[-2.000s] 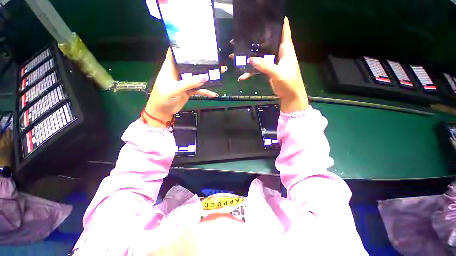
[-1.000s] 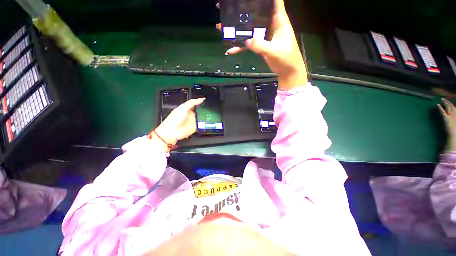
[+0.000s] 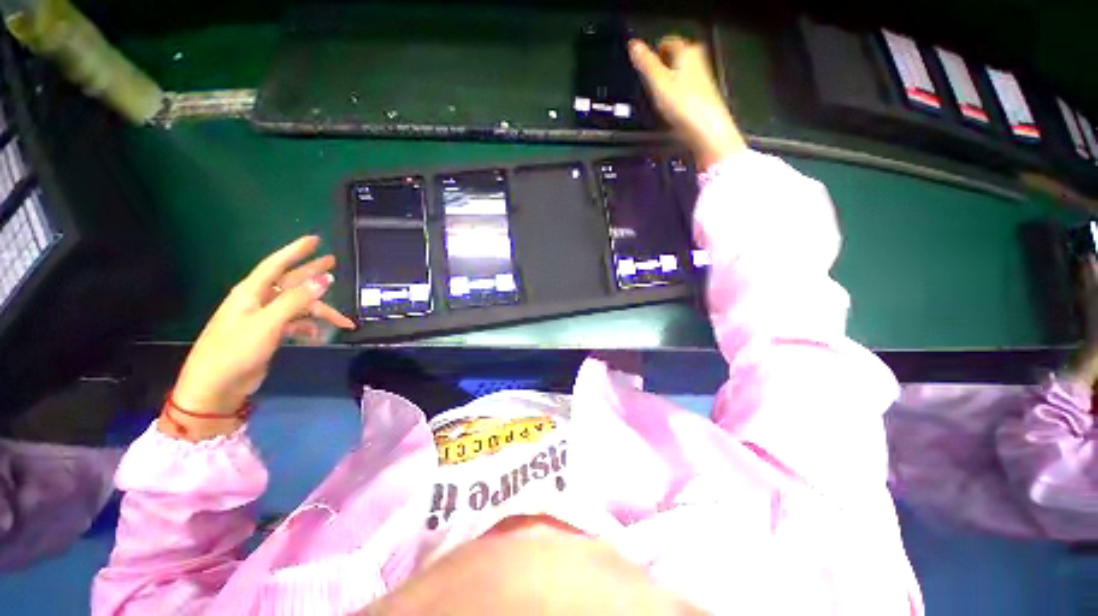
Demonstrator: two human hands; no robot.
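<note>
A black phone tray [image 3: 558, 235] lies on the green bench. Two phones, including the bright-screened one [image 3: 479, 241], sit in its left slots. The middle slot is empty. A phone [image 3: 642, 229] sits right of it, and another is partly hidden by my right sleeve. My left hand [image 3: 247, 331] is open and empty beside the tray's left end. Another phone [image 3: 604, 78], dark with small white buttons, is on the raised dark surface behind the tray. My right hand [image 3: 686, 90] is at its right edge, fingers bent; whether it grips is unclear.
Another tray [image 3: 843, 66] holds phones with white-and-red screens at the upper right. A dark tray [image 3: 90, 241] with lit screens is cut off at left. A yellowish wrapped tube [image 3: 90, 60] is at upper left. A coworker's pink sleeve [image 3: 1054, 445] is at right.
My left hand has put its phone into the tray, let go and moved left. My right hand has lowered its phone onto the surface behind the tray. The view has shifted.
</note>
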